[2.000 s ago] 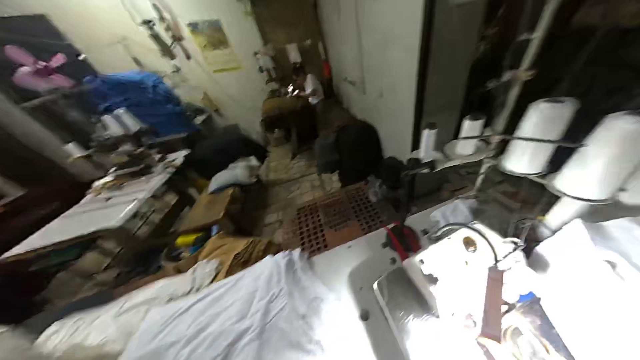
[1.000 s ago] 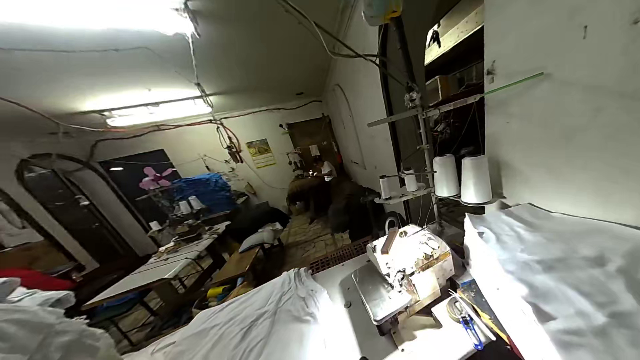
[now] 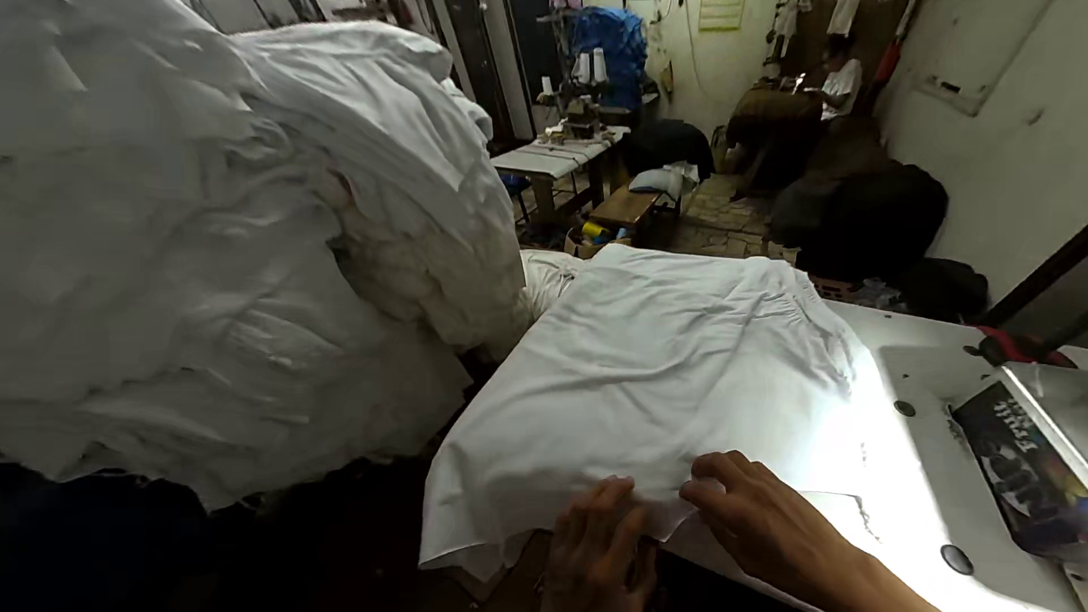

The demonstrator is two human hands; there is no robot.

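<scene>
White fabric (image 3: 629,365) lies in a loose pile of layers across the machine table, its near edge hanging over the front. At that edge my left hand (image 3: 595,540) rests against the cloth with bent fingers; whether it grips the cloth is hard to tell. Just to its right, my right hand (image 3: 756,518) pinches a fold of the fabric between thumb and fingers. Part of the sewing machine's bed, with a dark printed cover (image 3: 1020,467), shows at the right edge beside the cloth.
A large heap of white cloth (image 3: 255,255) fills the left side. Beyond stand another sewing table (image 3: 561,157) with thread cones, a wooden bench (image 3: 625,206) and dark bundles (image 3: 858,204). Another person (image 3: 841,85) sits at the far end near the wall.
Both my hands have come into view at the near edge of the white fabric. The view has swung down and left, bringing the large cloth heap in at the left.
</scene>
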